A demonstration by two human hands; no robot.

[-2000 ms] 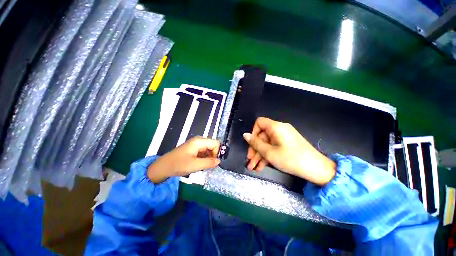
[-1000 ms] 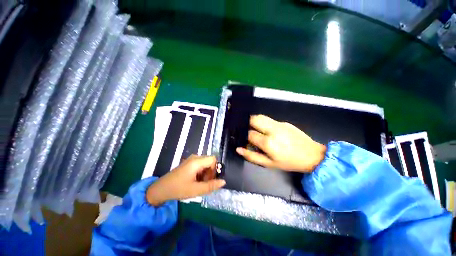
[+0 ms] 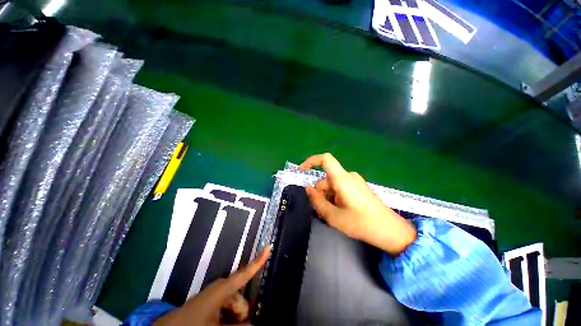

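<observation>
A black panel [image 3: 347, 274] lies on silvery padding in front of me. A long black strip [image 3: 288, 255] lies along its left edge. My right hand [image 3: 357, 207] is at the panel's upper left corner. Its thumb touches near the strip's top end and its forefinger reaches over the padding; whether it grips anything cannot be told. My left hand [image 3: 220, 299] is low at the panel's left edge, index finger stretched onto the edge and other fingers curled. It holds nothing visible and is partly cut off by the bottom edge.
White sheets with black strips [image 3: 207, 239] lie left of the panel, another strip sheet [image 3: 529, 270] at right. A yellow knife [image 3: 171, 170] lies beside stacked panels in silvery padding [image 3: 83, 153] at far left. More strip sheets [image 3: 408, 25] lie across the bench at the top.
The view has shifted, so the bench things sit lower. My right hand has moved from the panel's face to its upper left corner. My left index finger is now stretched along the edge.
</observation>
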